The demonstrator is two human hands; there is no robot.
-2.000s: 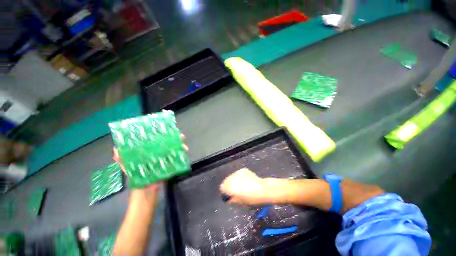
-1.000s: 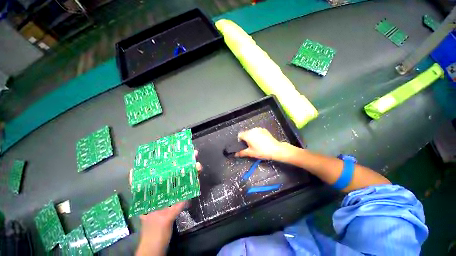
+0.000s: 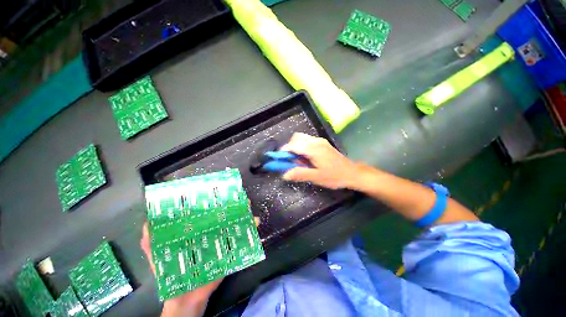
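My left hand (image 3: pixel 193 299) holds a green circuit board (image 3: pixel 202 230) from below, tilted over the left part of the black work tray (image 3: pixel 226 137). My right hand (image 3: pixel 323 162) is shut on blue-handled side cutters (image 3: pixel 287 162) above the middle of the tray. The cutters do not touch the board. A dark brush-like block (image 3: pixel 264 155) lies in the tray beside the cutters, blurred and partly hidden. Pale specks lie on the tray bottom.
Several boards lie on the belt, one at left (image 3: pixel 80 177). A yellow-green roll (image 3: pixel 291 59) lies along the tray's right side, a shorter one (image 3: pixel 465 79) farther right. A second black tray (image 3: pixel 99 77) is across the belt. A blue bin (image 3: pixel 534 49) stands at right.
My right hand has let go of the black block and taken hold of the blue cutters from the tray. My left hand still holds the board, now lower in view. The view has shifted.
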